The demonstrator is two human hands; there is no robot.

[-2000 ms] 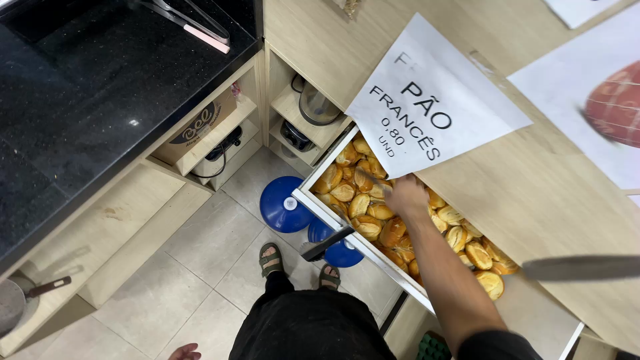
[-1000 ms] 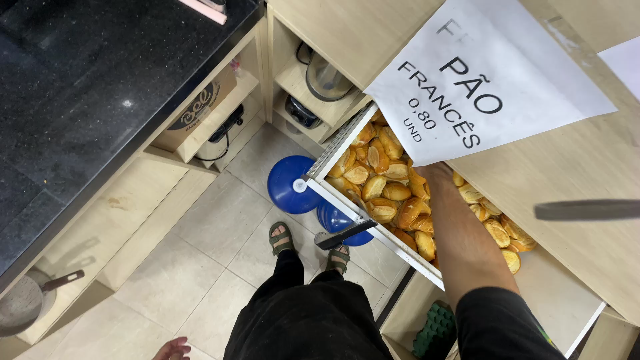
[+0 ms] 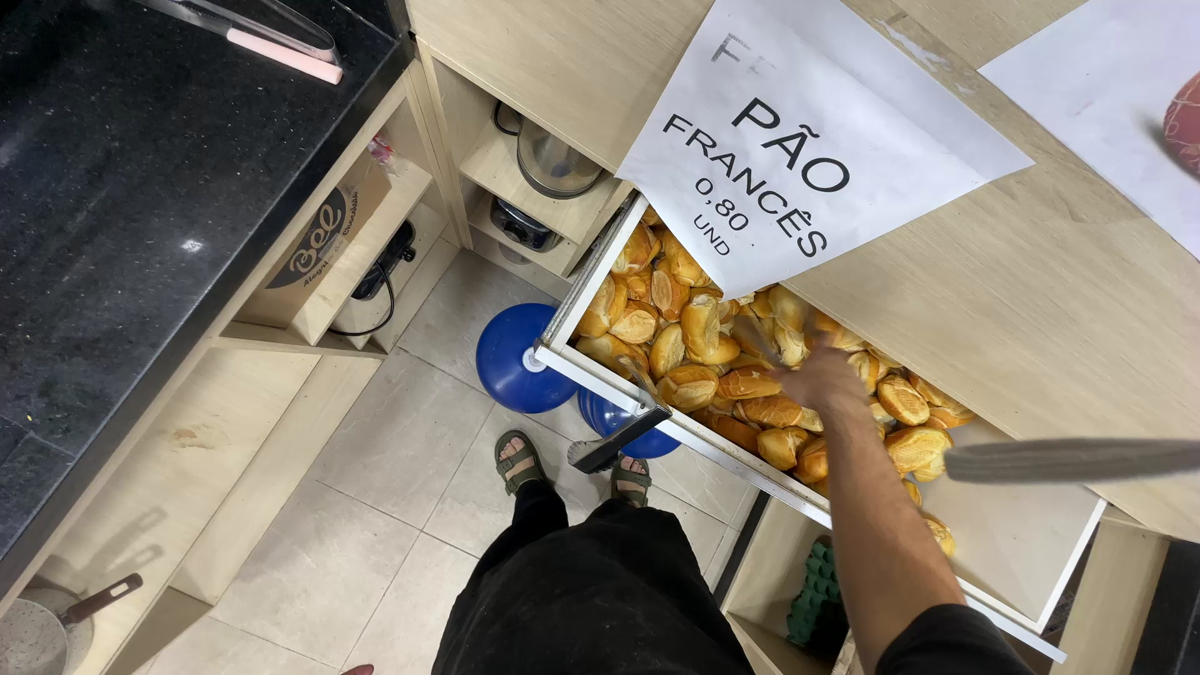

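My right hand (image 3: 825, 375) is down among the bread rolls (image 3: 689, 386) in the pulled-out white drawer (image 3: 1022, 553). Motion blurs its fingers, so I cannot tell whether they grip a roll. The golden rolls lie piled over most of the drawer, with a few loose ones toward its right part. A white paper sign (image 3: 797, 141) with printed writing hangs partly over the drawer's back left. Of my left hand (image 3: 358, 669), only a fingertip shows at the bottom edge.
A black stone counter (image 3: 169, 206) with tongs (image 3: 281, 56) stands at left. Its shelves hold a cardboard box (image 3: 319, 234) and a pan (image 3: 37, 628). Blue round objects (image 3: 525, 361) stand on the floor beside my feet. A dark handle (image 3: 619, 439) juts from the drawer front. A blurred grey strip (image 3: 1078, 459) crosses at right.
My right hand, largely hidden by the sign a second ago, shows again over the rolls. My left hand has moved mostly out of view at the bottom.
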